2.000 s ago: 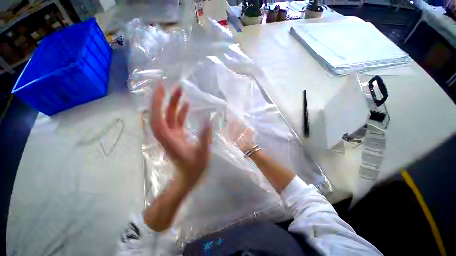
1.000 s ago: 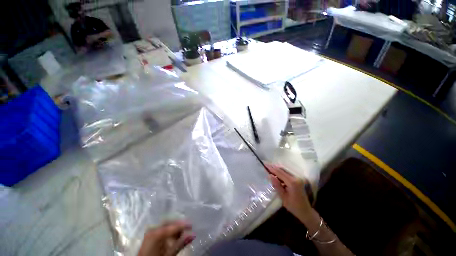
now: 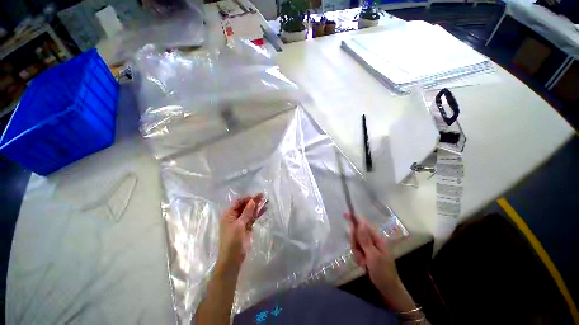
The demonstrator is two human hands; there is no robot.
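Observation:
Large clear plastic bags (image 3: 209, 162) lie flat in a stack in front of me, with a row of small marks along the near edge. My left hand (image 3: 241, 219) is over the middle of the top bag, thumb and fingertips pinched together. I cannot tell whether bag film or a tiny piece is between them. My right hand (image 3: 371, 246) is over the bags' right part and holds a thin dark stick-like tool, possibly tweezers (image 3: 345, 184), pointing away from me; it is blurred.
A blue crate (image 3: 70, 114) stands at left, near a V-shaped loop (image 3: 120, 198). Right of the bags are a black pen-like tool (image 3: 367, 143), a white label holder (image 3: 412, 136) and a hanging printed label strip (image 3: 449, 184). White sheets (image 3: 419, 54) and potted plants (image 3: 294, 16) are farther back.
My left hand has moved up from the near edge onto the bag's middle. My right hand still holds the tool, now pointing more straight ahead. The camera view has shifted.

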